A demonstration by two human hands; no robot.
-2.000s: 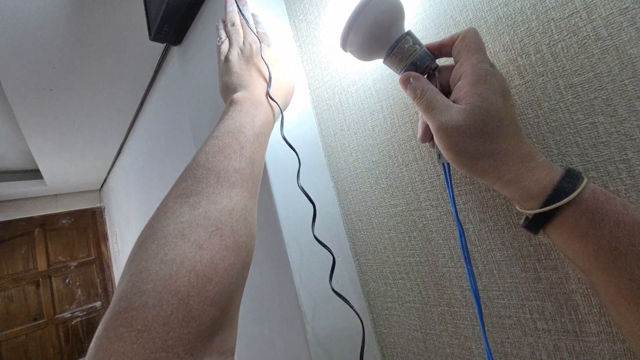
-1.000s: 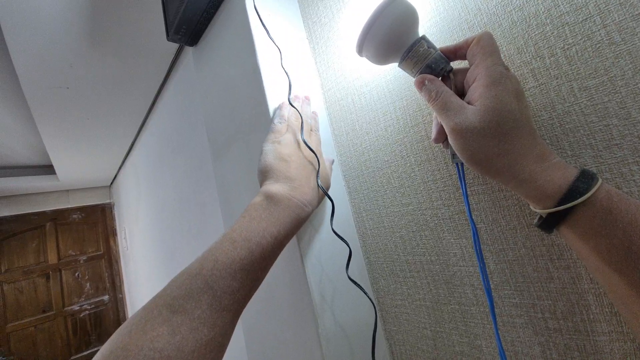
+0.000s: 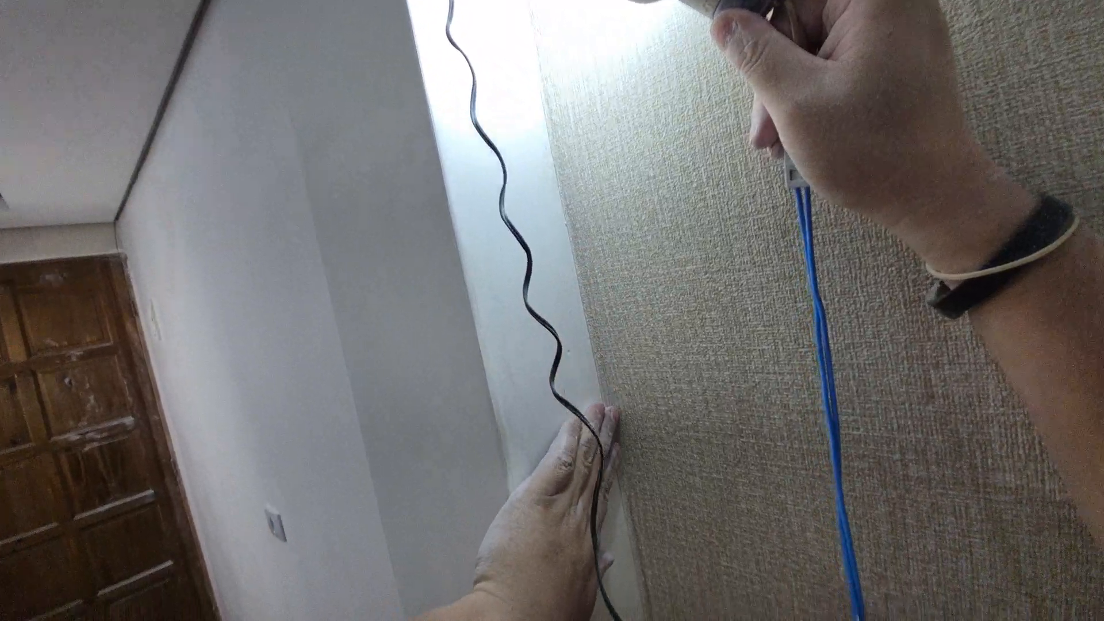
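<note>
My right hand [image 3: 854,103], at the upper right, grips the socket of a light bulb [image 3: 703,4], which the top edge of the view mostly cuts off. Blue wires [image 3: 824,345] hang from a small grey connector [image 3: 794,175] just below that hand. Low in the middle, my left hand [image 3: 552,526] lies with its fingers extended against the smooth white wall strip [image 3: 526,345]; some fingers are hidden. A wavy black cable [image 3: 528,267] runs down the strip and passes in front of the left hand. Whitish dust shows on the left fingers.
Textured beige wallpaper [image 3: 707,388] covers the wall on the right. A plain white wall [image 3: 250,259] with a small wall plate [image 3: 275,523] stretches away on the left. Beyond it stand a panelled wooden door [image 3: 78,431] and, above, the ceiling [image 3: 78,86].
My left hand has moved down along the white strip. My right hand keeps its hold on the bulb's socket. The black box seen earlier at the top is out of view.
</note>
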